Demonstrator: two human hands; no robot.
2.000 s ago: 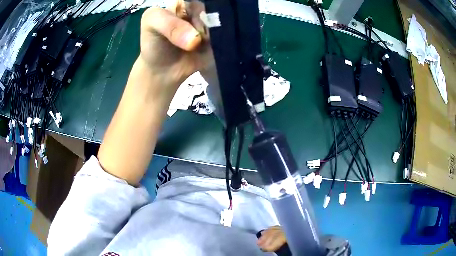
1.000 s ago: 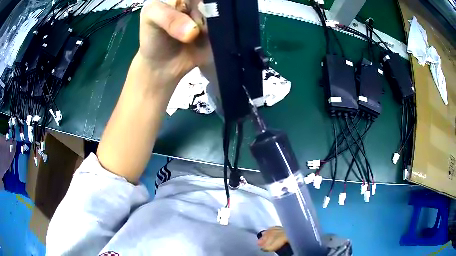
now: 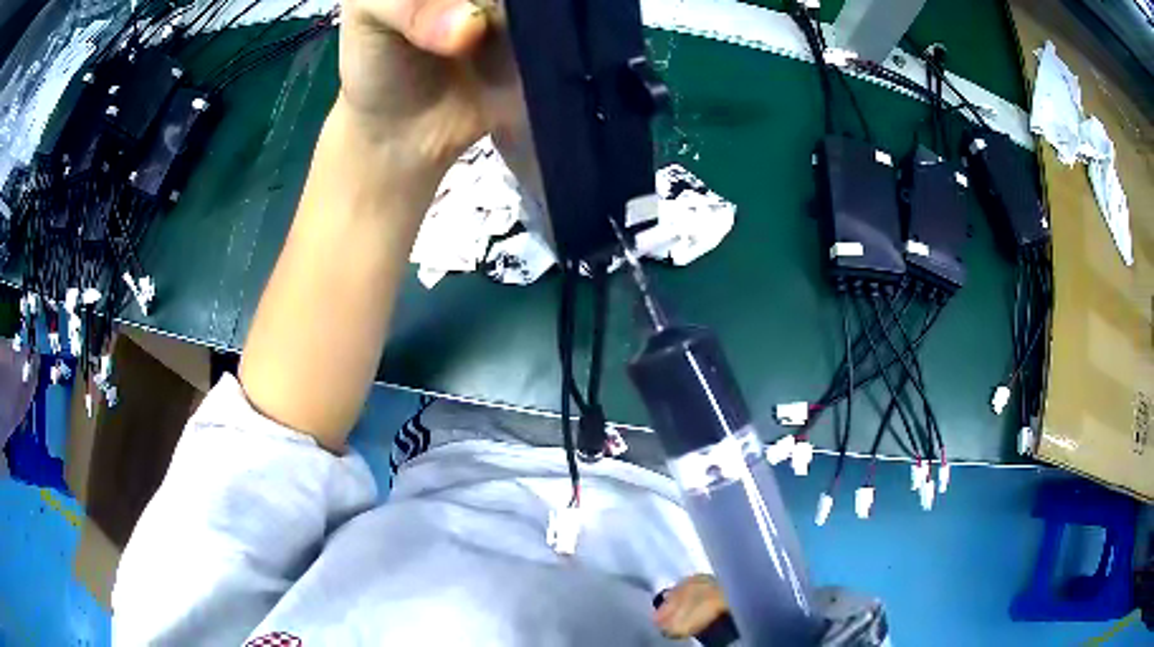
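My left hand (image 3: 424,76), cut off by the top edge, holds a black controller box (image 3: 582,126) upright above the bench. Dark cable leads hang from its lower end to a small white connector (image 3: 563,525) and a round black connector (image 3: 592,432) over my lap. My right hand (image 3: 694,607) is at the bottom, mostly hidden behind the sealant gun (image 3: 816,626) it holds. The gun's partly see-through cartridge (image 3: 728,468) points up and left. Its thin nozzle (image 3: 643,288) reaches the box's lower end; whether the tip touches cannot be told.
White stained wiping paper (image 3: 475,221) lies on the green bench (image 3: 747,329) behind the box. Waiting boxes (image 3: 864,209) lie at right, leads over the edge, beside cardboard (image 3: 1101,341). Piled boxes (image 3: 171,145) are at left, an open carton (image 3: 152,442) below. A blue stool (image 3: 1076,550) is lower right.
The left hand and box have moved up and slightly left, with the hanging leads. The gun has shifted only slightly; its nozzle stays near the box's lower end.
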